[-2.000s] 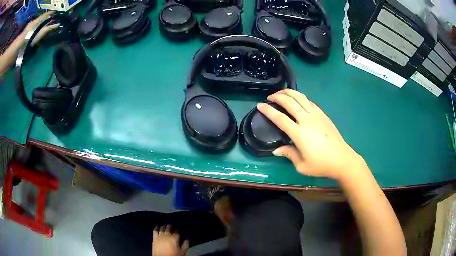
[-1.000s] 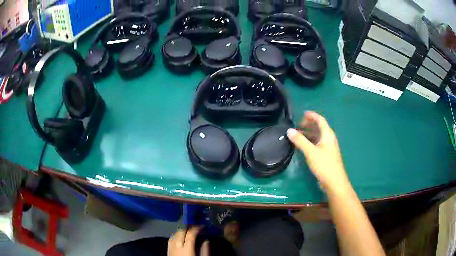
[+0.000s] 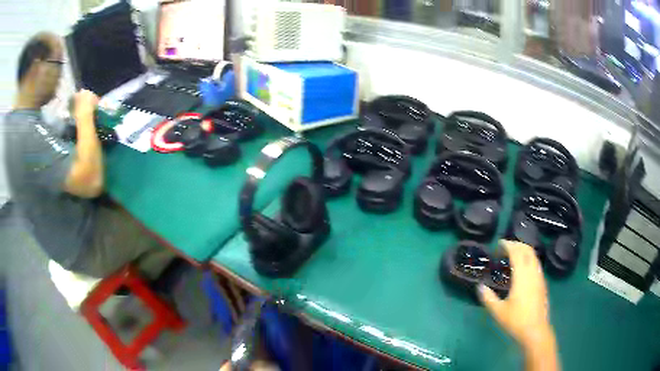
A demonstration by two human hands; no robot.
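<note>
A black glossy base with two round hollows (image 3: 465, 265) lies on the green mat. My right hand (image 3: 515, 290) grips its right end, with the thumb at the front and the fingers behind. My left hand (image 3: 250, 366) is mostly cut off by the bottom edge. It appears to hold a dark, blurred headband with a shiny part (image 3: 242, 344), in front of the bench edge; its earcups are not visible. Another pair of headphones (image 3: 302, 206) stands upright on a base, left of centre.
Several headphones with bases (image 3: 457, 192) lie in rows behind. Black boxes with pale labels (image 3: 631, 243) stand at right. A blue-cased instrument (image 3: 329, 94) is at the back. A seated person in grey (image 3: 47, 174) is at left, by a red stool (image 3: 130, 315) and monitor (image 3: 189, 29).
The view has swung left and up. The front headphones have left the base, and a headband now shows at the bottom by my left hand. My right hand has moved onto the base.
</note>
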